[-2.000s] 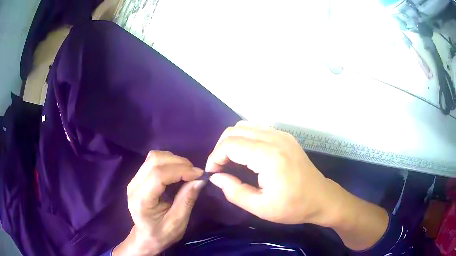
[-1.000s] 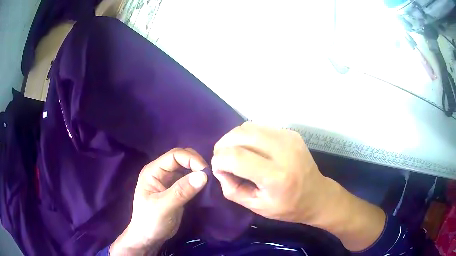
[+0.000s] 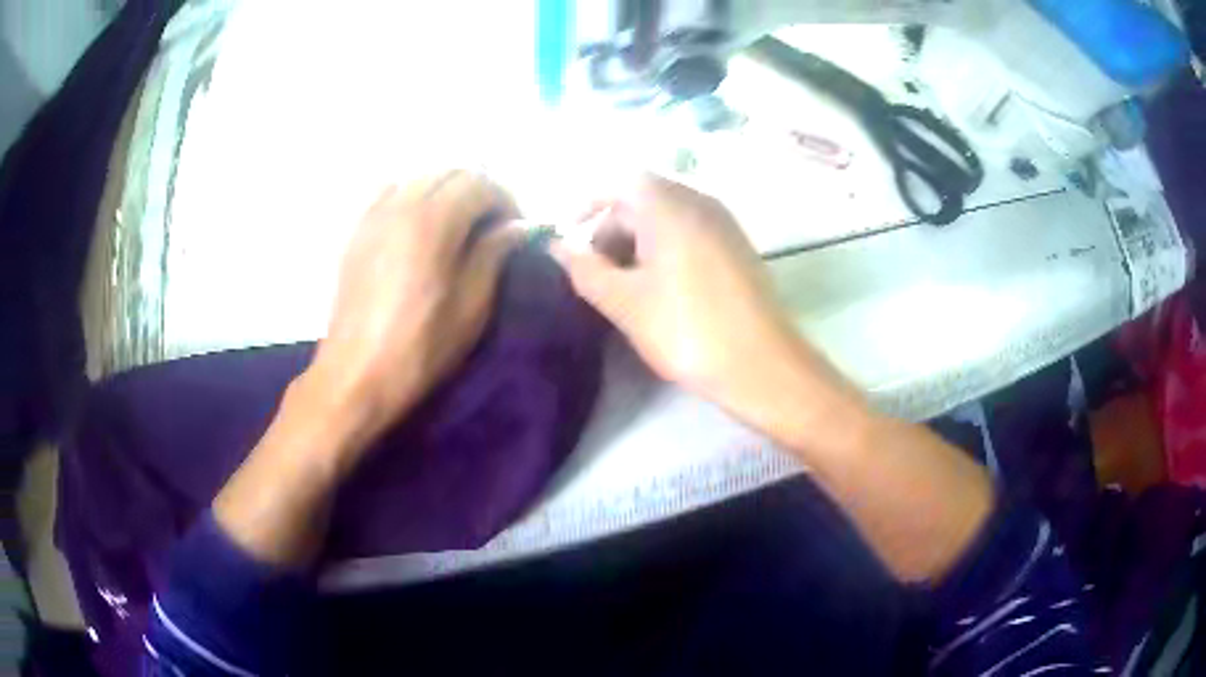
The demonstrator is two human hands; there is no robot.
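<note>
The dark purple cloth (image 3: 516, 410) lies over the white table and its front edge, running up to both hands. My left hand (image 3: 417, 284) lies on the cloth, its fingertips at the cloth's upper end. My right hand (image 3: 675, 284) pinches the same end from the right, thumb and fingers close together. The fingertips nearly meet there. The picture is blurred and glaring, so the exact edge held is hard to make out. The sewing machine's metal parts (image 3: 661, 66) are blurred just above the hands.
Black-handled shears (image 3: 936, 165) lie on the table at the upper right. A small pink-handled tool (image 3: 823, 146) lies left of them. A printed ruler (image 3: 675, 492) runs along the front table edge. Red cloth (image 3: 1184, 397) is at the far right. A blue-and-white machine part (image 3: 1118, 46) is top right.
Both hands have moved from over the lap up onto the table near the machine, bringing the cloth's end with them. The view has shifted, showing more of the machine and shears.
</note>
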